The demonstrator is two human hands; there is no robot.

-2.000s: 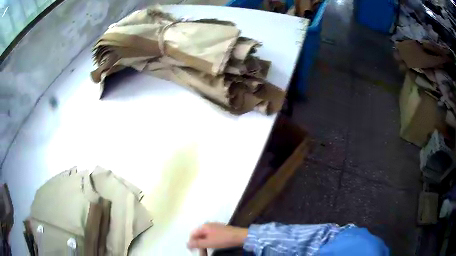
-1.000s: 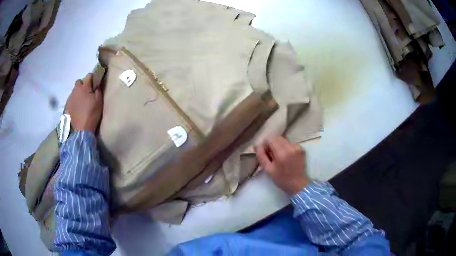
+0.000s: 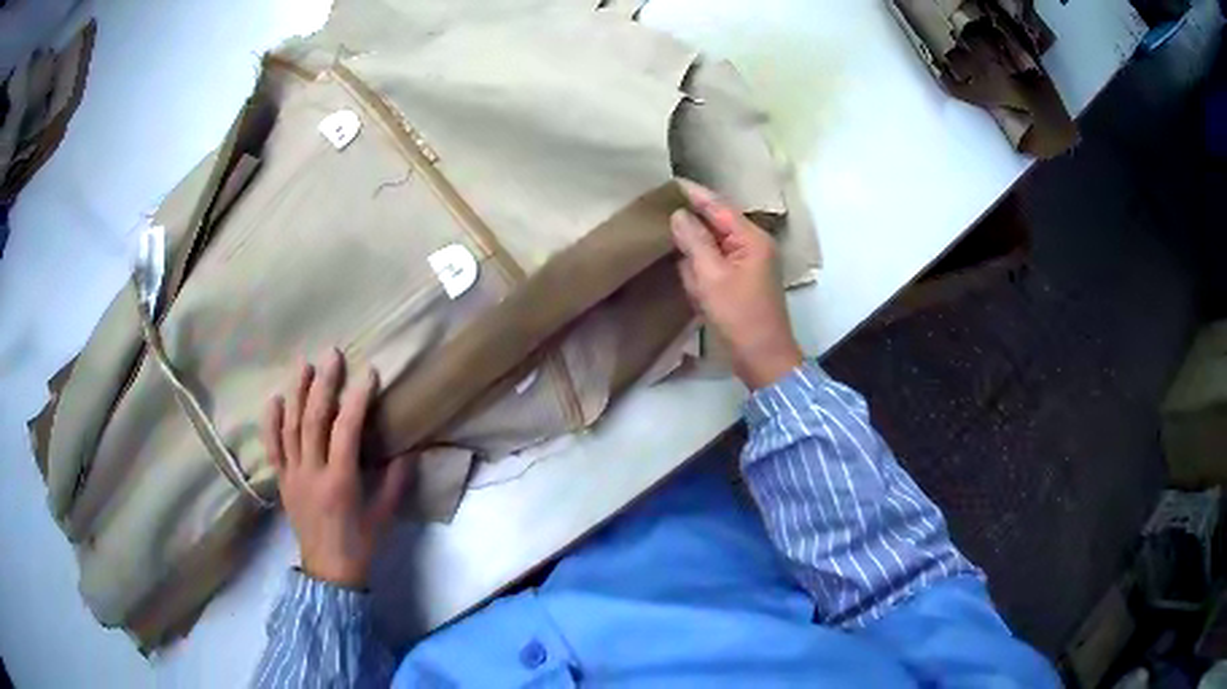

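Observation:
A bundle of pale beige-grey garment panels (image 3: pixel 579 121) lies across the white table in front of me. A narrow strip tie (image 3: pixel 195 404) crosses its left part. Two white stickers, one of them the lower sticker (image 3: pixel 454 271), sit on the pale cloth near a tan seam line. My right hand (image 3: pixel 733 276) pinches the upper right end of the darker brown band (image 3: pixel 538 316) between thumb and fingers. My left hand (image 3: pixel 323 464) lies with spread fingers on the bundle, by the band's lower left end.
The white table (image 3: pixel 848 202) has its front edge running diagonally beside me. Another brown bundle (image 3: pixel 989 61) lies at the upper right, and part of one (image 3: pixel 47 108) at the far left. A grey plastic crate (image 3: pixel 1184 552) stands on the dark floor at right.
My left hand has moved from the bundle's left edge down to the band's lower end. My right hand has moved up and taken hold of the band's upper end. The tie now shows.

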